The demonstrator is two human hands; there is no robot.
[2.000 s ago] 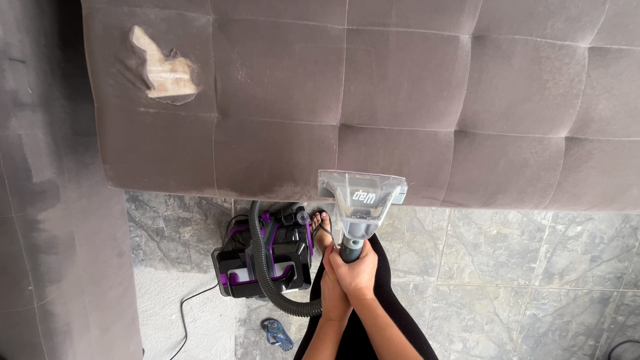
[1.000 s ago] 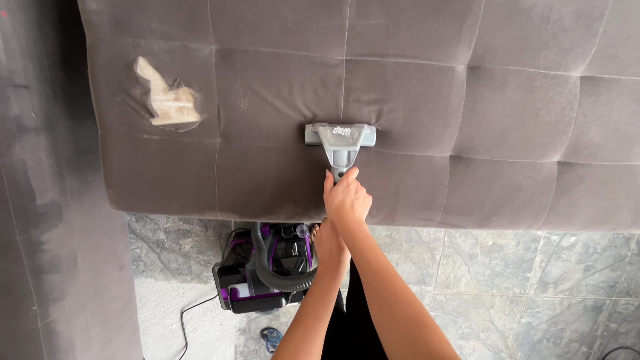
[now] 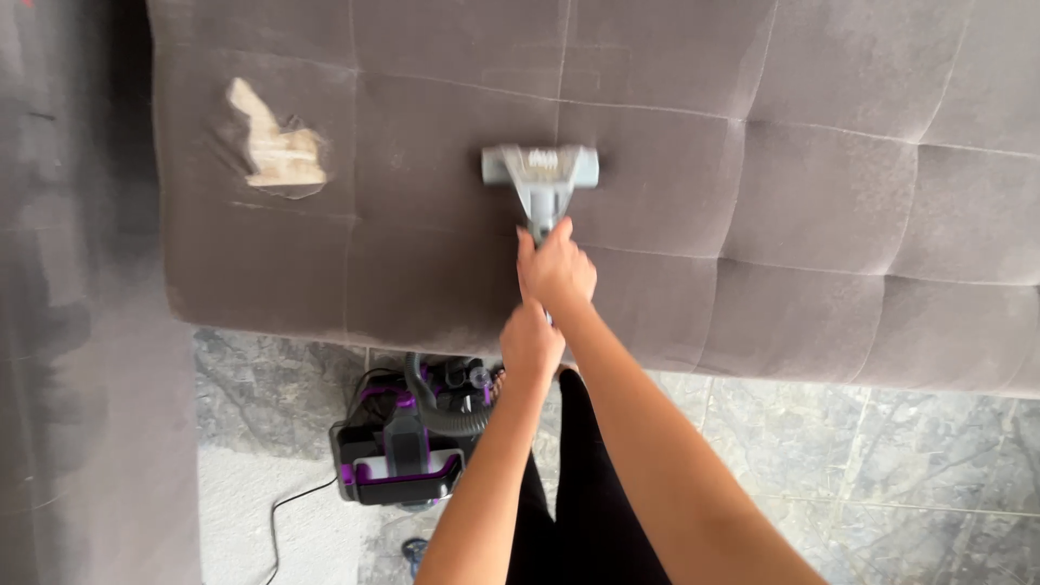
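A clear and grey Wap upholstery extraction nozzle (image 3: 542, 171), slightly blurred, lies across the brown tufted fabric of the sofa seat (image 3: 455, 187). My right hand (image 3: 561, 264) is wrapped around its handle just below the head. Behind it, nearer my body, my left hand (image 3: 532, 341) grips the rear of the handle, most of which the fingers hide. Left of the nozzle, a torn patch (image 3: 280, 154) in the fabric shows pale material underneath. Below the seat's edge stands a black and purple extractor machine (image 3: 398, 447) with a ribbed grey hose (image 3: 455, 421).
Another part of the upholstery (image 3: 122, 390) runs down the left side. A black power cord (image 3: 276, 520) crosses a white rug (image 3: 244, 504). Grey marbled floor tiles (image 3: 796, 439) lie below the seat, and a blue sandal (image 3: 415, 552) is near the machine. My legs are in black trousers.
Two seconds ago the nozzle was at the seat's front edge; one second ago it was farther in, on the fabric. Both hands have moved inward with it and stay on the handle.
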